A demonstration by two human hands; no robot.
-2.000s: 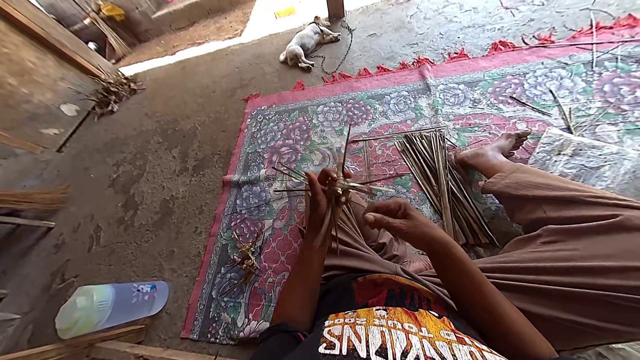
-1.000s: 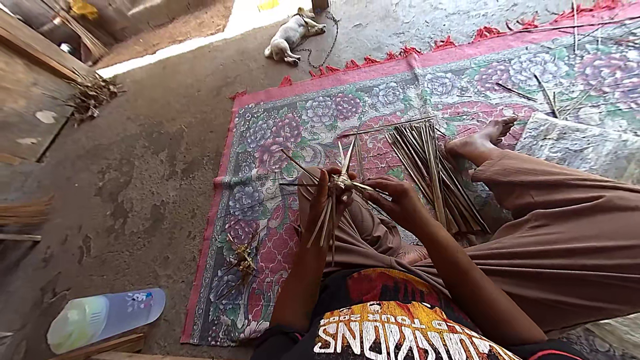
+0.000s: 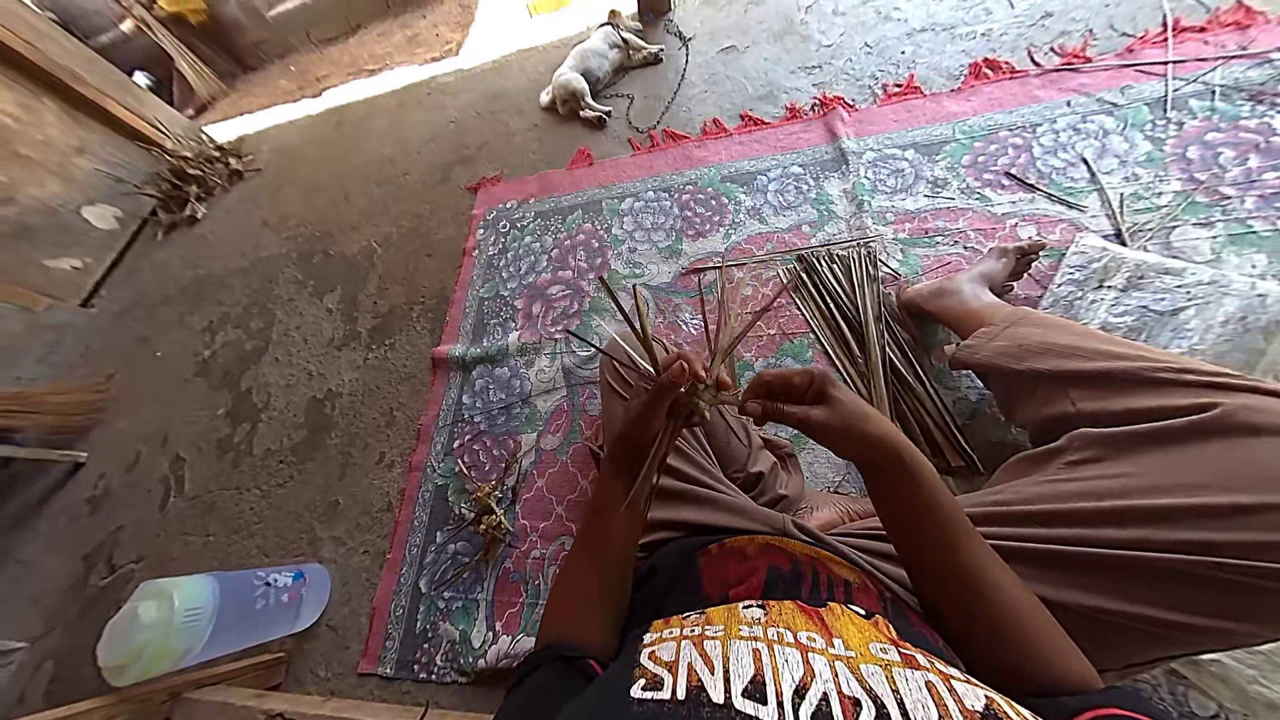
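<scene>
My left hand [image 3: 655, 405] is closed round a small woven piece of dried plant strips [image 3: 700, 397], whose loose ends fan out above and hang below the fingers. Just right of it, my right hand [image 3: 800, 400] pinches one of the strips near the woven centre. A thick bundle of long dried strips [image 3: 870, 340] lies on the floral rug beside my bare foot, to the right of my hands.
The floral rug [image 3: 550, 410] lies under my legs. A chained dog [image 3: 600, 68] lies beyond its fringe. At the lower left are a plastic jug [image 3: 215, 620] and wooden boards [image 3: 300, 705]. Plant scraps [image 3: 490, 515] lie on the rug; a flat sheet [image 3: 1160, 300] is at the right.
The strips in my left hand now fan out differently, with more ends pointing up. My right hand, near the woven piece a second ago, has drawn slightly outward to the right.
</scene>
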